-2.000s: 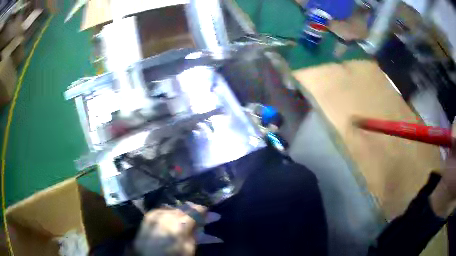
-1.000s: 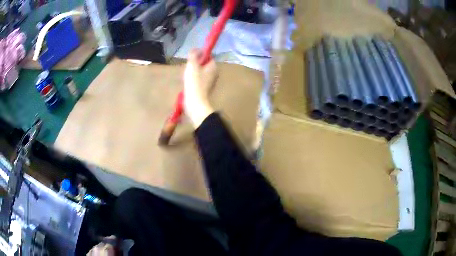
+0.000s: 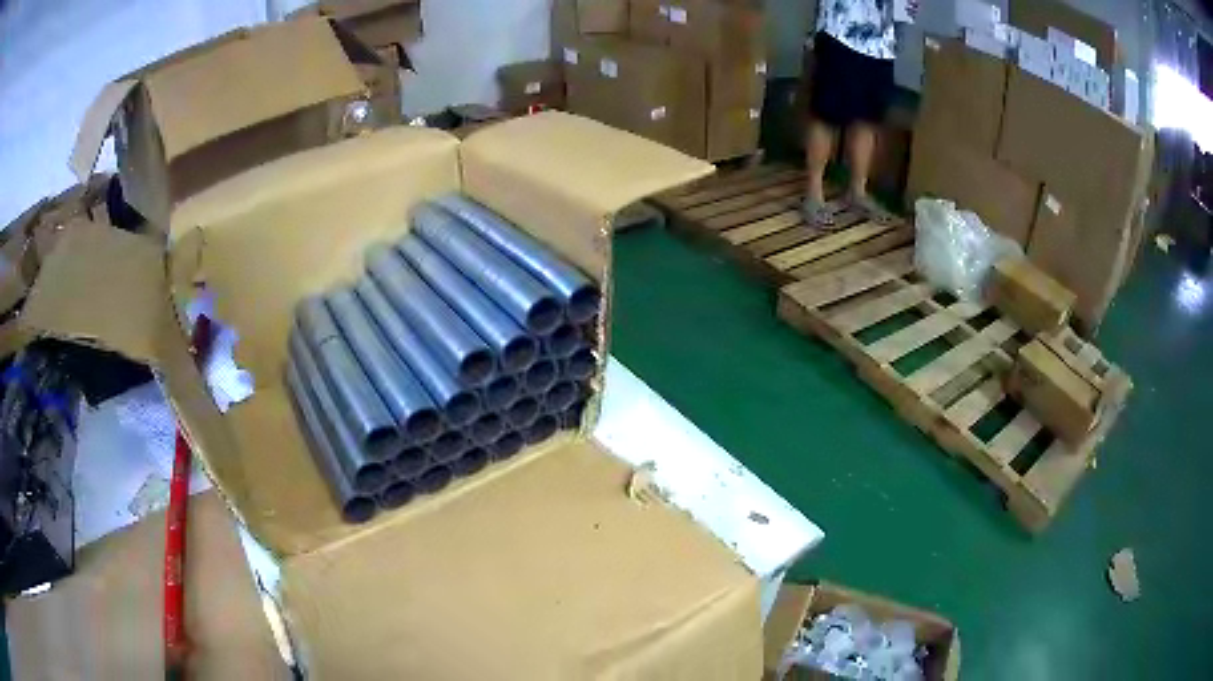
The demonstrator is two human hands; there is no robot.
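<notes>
Neither of my hands is in the picture. Nearest in front of me is an open brown carton (image 3: 519, 572) with its flaps spread, standing on a white-topped surface (image 3: 712, 486). Grey tubes (image 3: 412, 333) lie stacked in rows inside it, their open ends facing me. The long red tool (image 3: 176, 559) lies left of the carton, partly on the brown cardboard sheet (image 3: 87, 585), with no hand on it in view.
A small carton of translucent white parts (image 3: 865, 645) is at the bottom right. Wooden pallets (image 3: 931, 339) lie on the green floor, one with small boxes and a plastic bag. A person (image 3: 851, 107) stands on the farther pallet. Large cartons (image 3: 639, 80) are stacked behind.
The view has swung right, from the metal machine across the bench to the tube carton and pallets. The red tool, held in my right hand before, now lies down. Both hands have left the picture.
</notes>
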